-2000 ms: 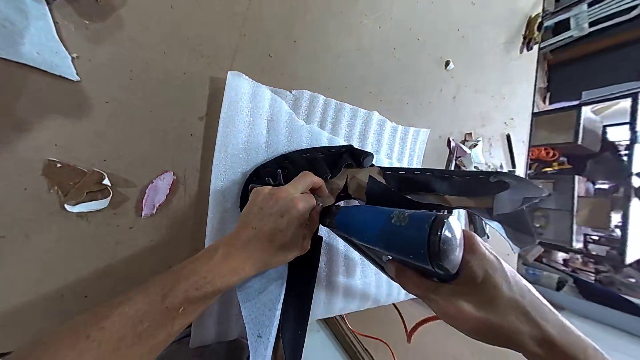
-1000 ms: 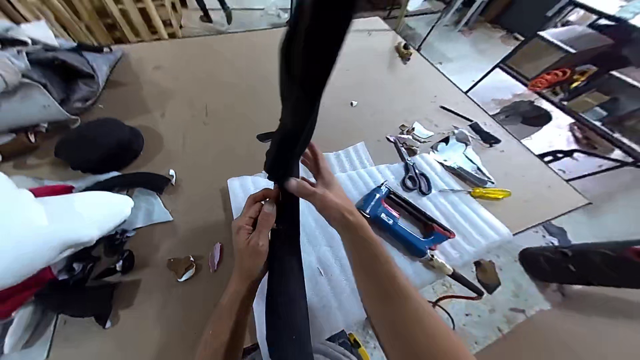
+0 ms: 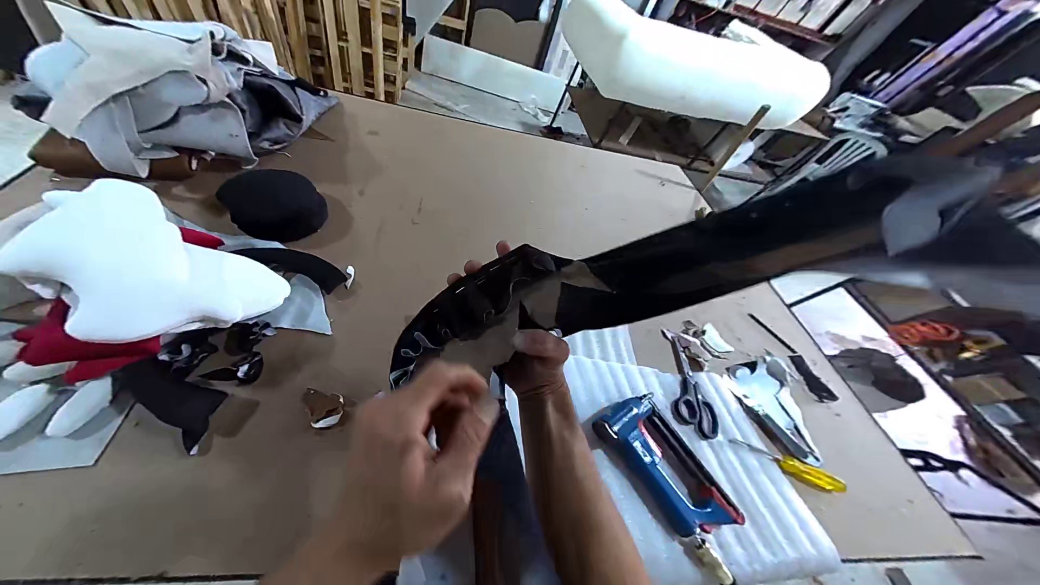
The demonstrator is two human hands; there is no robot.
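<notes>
A long piece covered in black material (image 3: 666, 276), with a curved, stapled end, is held above the table. My right hand (image 3: 540, 357) grips it near the bend, with some fingertips showing behind its far edge. Close to the curved end is my left hand (image 3: 431, 455), blurred, its fingers bent; whether it pinches anything cannot be told. A black strip (image 3: 497, 487) hangs below the piece. To the right, a blue pneumatic staple gun (image 3: 666, 471) lies on white foam sheeting (image 3: 605, 479).
Scissors (image 3: 695, 406) and a yellow-handled screwdriver (image 3: 804, 473) lie at the right. White padded shapes (image 3: 138, 260), a black rounded pad (image 3: 272, 205) and a fabric pile (image 3: 162, 89) are at the left of the brown table (image 3: 487, 179). A brown scrap (image 3: 323, 408) lies nearer.
The staple gun, in my right hand two seconds ago, now lies on the foam. Since one second ago, the long black piece has swung from upright to pointing right, its stapled side showing.
</notes>
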